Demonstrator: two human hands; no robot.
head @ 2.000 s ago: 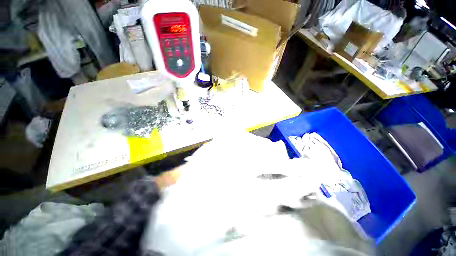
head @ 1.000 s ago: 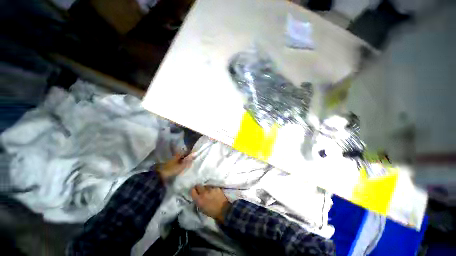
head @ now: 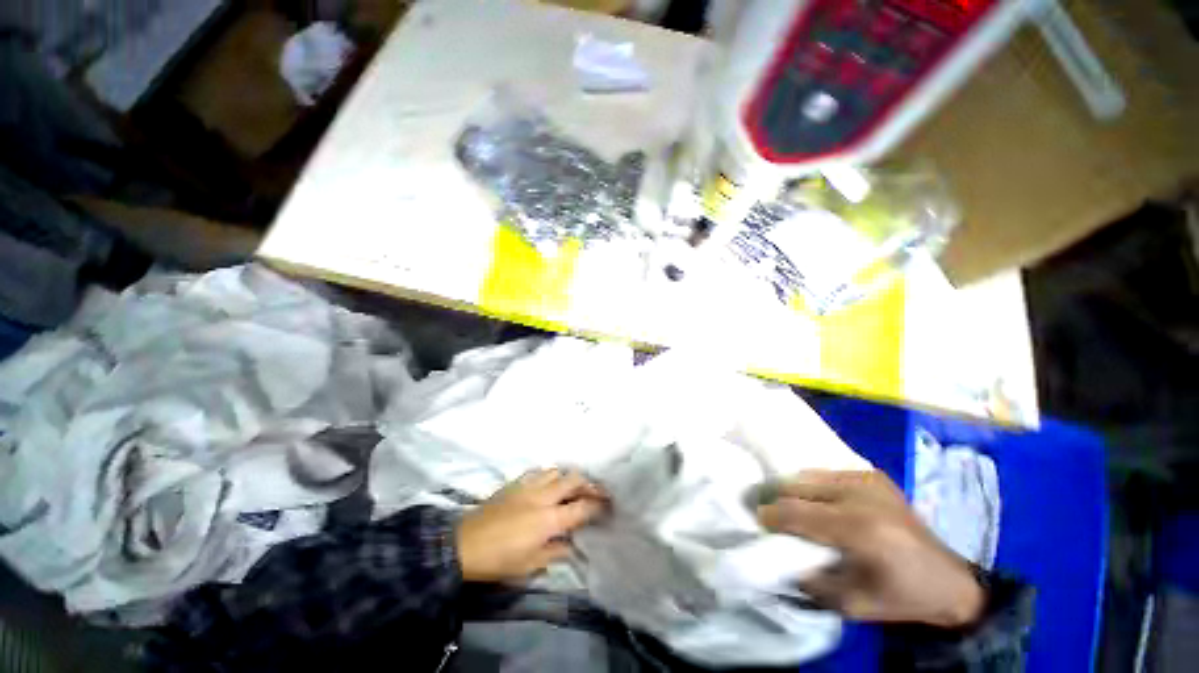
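Note:
A white garment (head: 671, 460) lies bunched on my lap and against the table's front edge, partly blown out by the lamp. My left hand (head: 530, 526) is on the garment's near left part, fingers bent and gripping the cloth. My right hand (head: 868, 546) grips the garment's right part, slightly blurred, fingertips partly in the cloth. The button attaching machine (head: 855, 79) stands above the table, its head cut off by the upper edge. Its lower die (head: 675, 272) shows on the table, with no cloth on it.
A loose pile of grey-white garments (head: 197, 421) lies at left. Small metal parts in clear plastic (head: 552, 178) lie left of the dies, more parts (head: 769, 250) and a clear bag (head: 907, 217) right. A blue bin (head: 1052, 526) holding cloth stands at right, a cardboard box (head: 1078, 145) behind.
The view has swung back right and the machine head shows again. My hands have moved apart, with my right hand now at the garment's right side. The garment is spread and bunched between them.

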